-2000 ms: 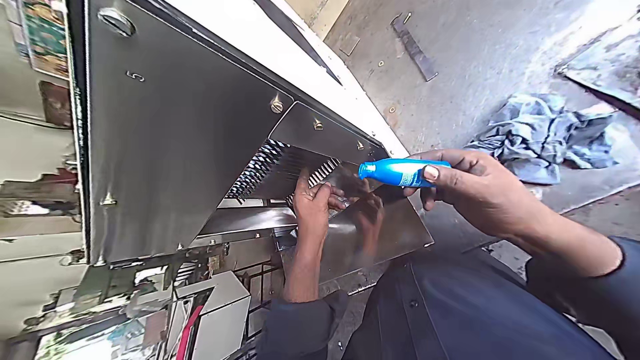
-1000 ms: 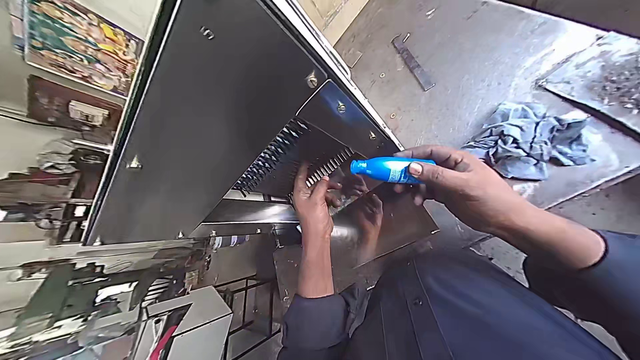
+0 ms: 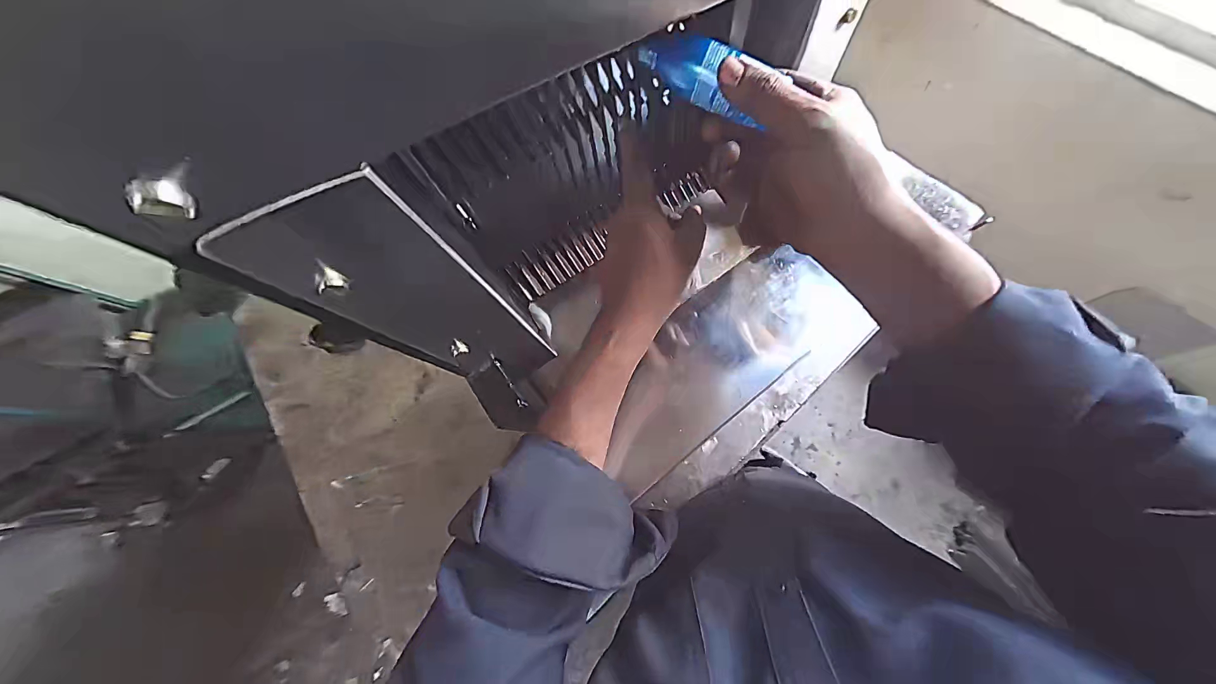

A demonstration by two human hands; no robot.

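Note:
My right hand [image 3: 807,142] grips a blue plastic bottle [image 3: 703,81], its narrow end pointing left over rows of dark metal coils or ridged parts [image 3: 598,95] inside a machine opening. My left hand [image 3: 651,237] reaches into that opening below the bottle, against a lower row of thin metal teeth [image 3: 560,261]; its fingertips are blurred, and whether they hold anything cannot be told. A shiny sheet-metal tray [image 3: 741,361] slopes out beneath both hands.
A dark metal panel [image 3: 285,76] of the machine spans the upper left, with a smaller bolted side plate [image 3: 380,266] beside the opening. Protruding bolts [image 3: 161,197] stand out from it. The stained floor [image 3: 380,475] lies below, with small debris.
The view has swung strongly round and closer to the opening. The blue bottle, held in front of the opening earlier, is now over the ridged parts. My left hand remains at the opening.

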